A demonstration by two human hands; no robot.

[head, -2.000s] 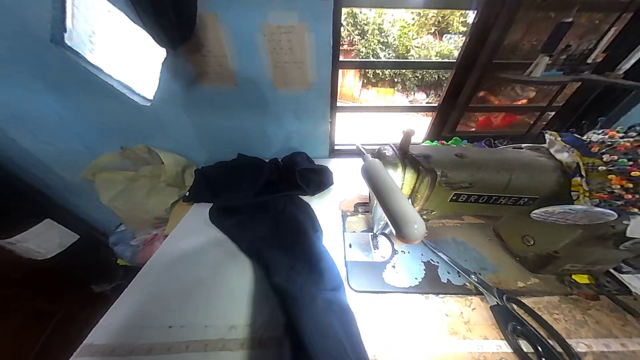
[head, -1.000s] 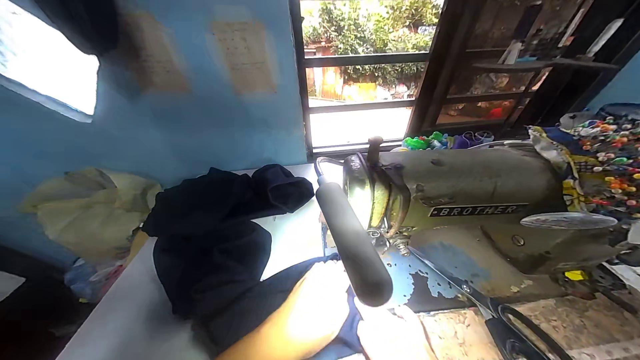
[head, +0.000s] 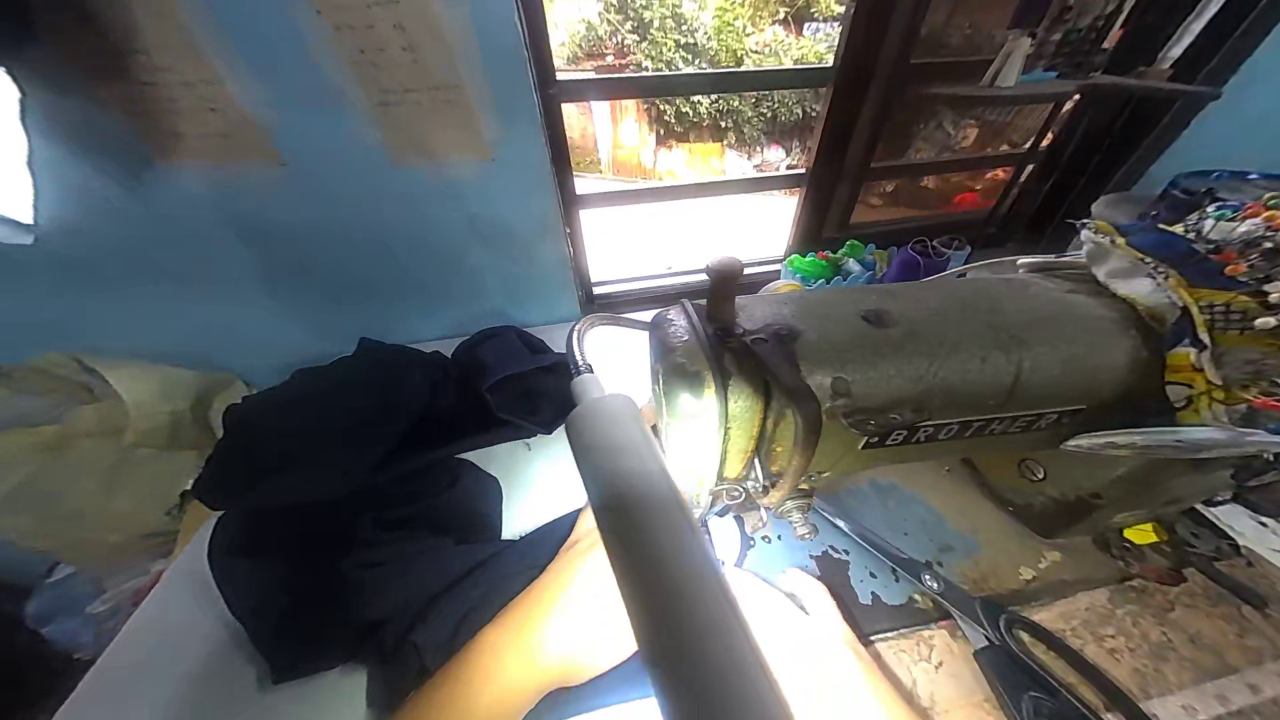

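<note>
A worn green Brother sewing machine stands at the right, its needle area lit brightly. Dark navy cloth lies bunched on the white table and runs under both hands. My left hand rests on the cloth left of the needle; the lamp partly covers it and its fingertips are hidden. Just right of the lamp, my right hand is at the cloth by the needle plate, washed out by glare, so its grip cannot be told. The grey gooseneck lamp crosses in front of both hands.
Black-handled scissors lie on the machine bed, close to my right hand. Pale yellow fabric is heaped at the left. Behind the machine, colourful thread spools stand by the barred window. Patterned cloth hangs over the machine's right end.
Both hands, absent two seconds ago, came into view by one second ago and remain at the needle area. The navy cloth is bunched more to the left. The view has moved closer.
</note>
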